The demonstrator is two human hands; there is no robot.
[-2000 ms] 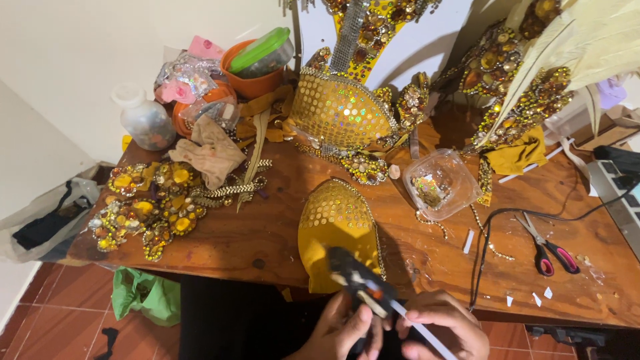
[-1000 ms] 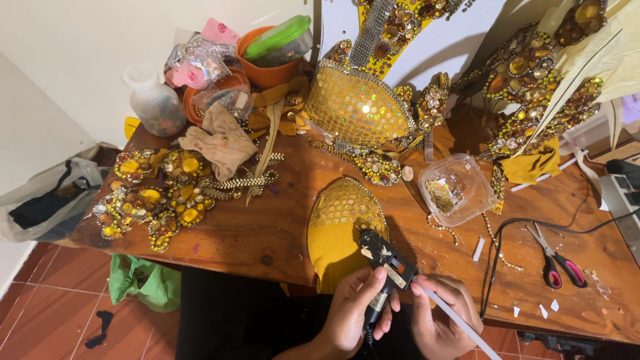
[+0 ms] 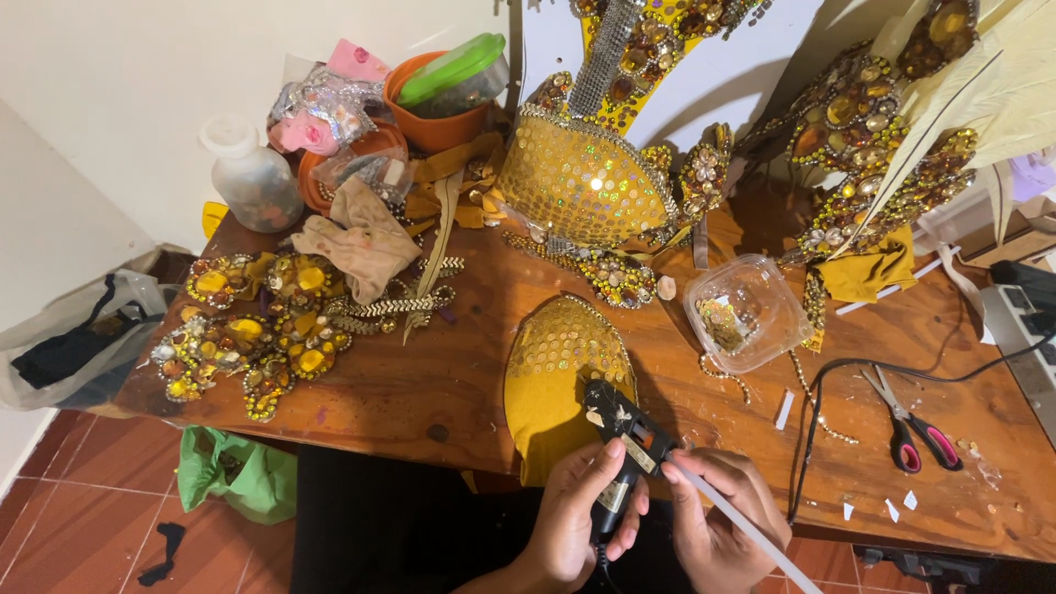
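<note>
My left hand (image 3: 577, 511) is closed around the handle of a black hot glue gun (image 3: 629, 433) at the front edge of the table. Between the thumb and fingers of my right hand (image 3: 722, 511) is a long translucent glue stick (image 3: 742, 524), its front end at the back of the gun. The gun's nozzle lies over a yellow fabric cup (image 3: 540, 404), hiding part of it. Round gold sequins (image 3: 569, 338) cover the cup's upper part, and a beaded trim runs along its edge. Behind it is a similar cup (image 3: 586, 181) fully covered in sequins.
An open plastic container of sequins (image 3: 747, 313) sits right of the cup; scissors (image 3: 912, 421) and a black cable (image 3: 813, 412) lie farther right. Jeweled pieces (image 3: 256, 330), a beige cloth (image 3: 363, 239), a plastic bottle (image 3: 256, 181) and orange pots (image 3: 437, 124) occupy the left side.
Two seconds ago the glue gun was blurred and lay across the cup's lower part; now it is at the cup's right side, held more upright. Both hands still hold gun and stick.
</note>
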